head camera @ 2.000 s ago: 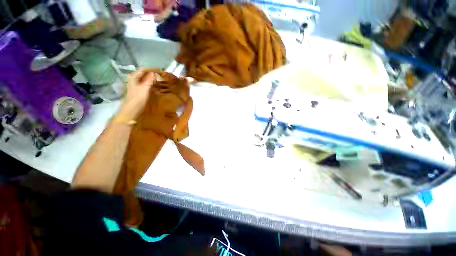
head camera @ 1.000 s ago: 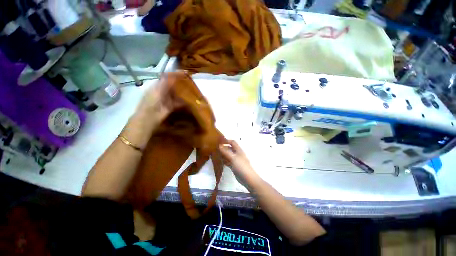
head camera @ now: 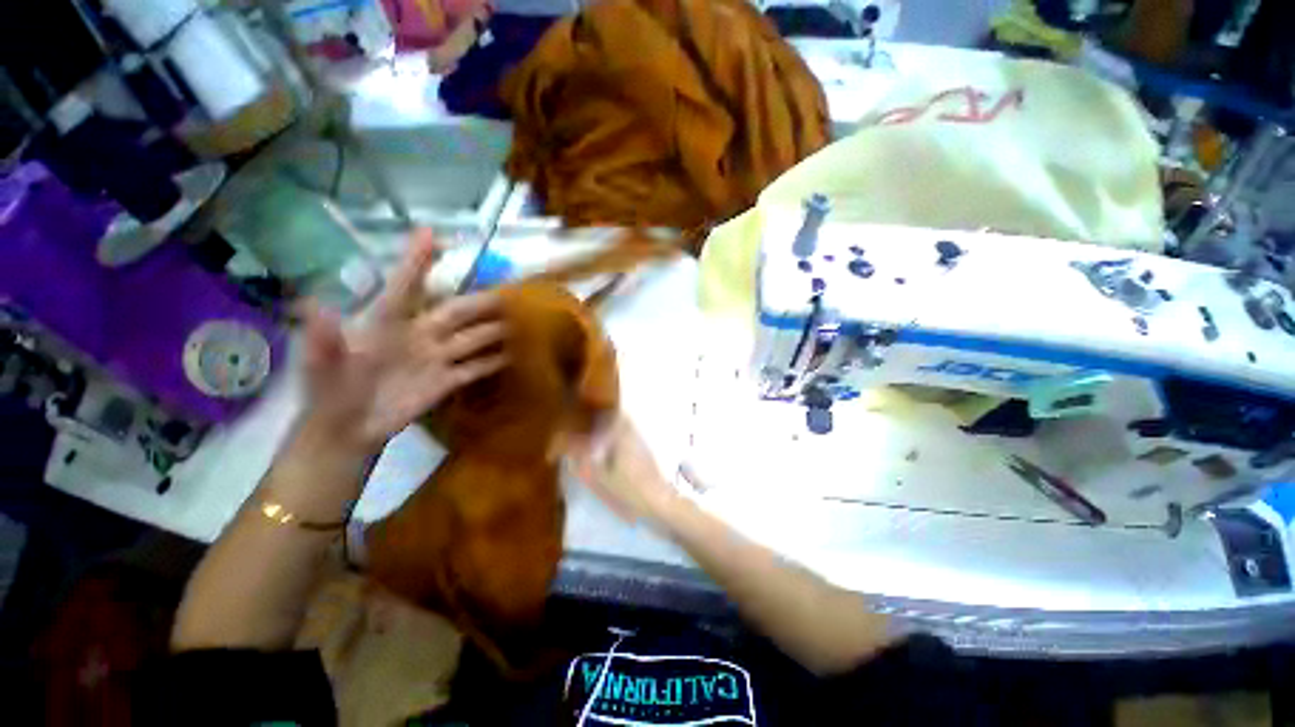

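Note:
A rust-brown garment piece [head camera: 497,526] is bunched in front of me, left of the sewing machine, and hangs over the table's front edge. My left hand [head camera: 405,355] is raised at its left side, palm showing, fingers spread, holding nothing. My right hand [head camera: 611,462] is at the garment's right side with its fingers on the cloth; it is blurred, and its fingertips are partly hidden. A narrow rust strip [head camera: 611,256] extends from the top of the garment, also blurred. The white sewing machine [head camera: 994,320] with a blue stripe stands to the right, away from both hands.
A large rust garment heap [head camera: 660,114] lies behind the work. Pale yellow cloth [head camera: 1037,171] drapes behind the machine. Thread snips [head camera: 1058,490] lie under the machine arm. A purple overlock machine [head camera: 135,305] stands at left. The table's front edge [head camera: 852,604] runs below.
My left hand has let go of the cloth and opened. My right hand has moved slightly left and down. The garment is bunched lower, and its hanging strap loop no longer shows in front.

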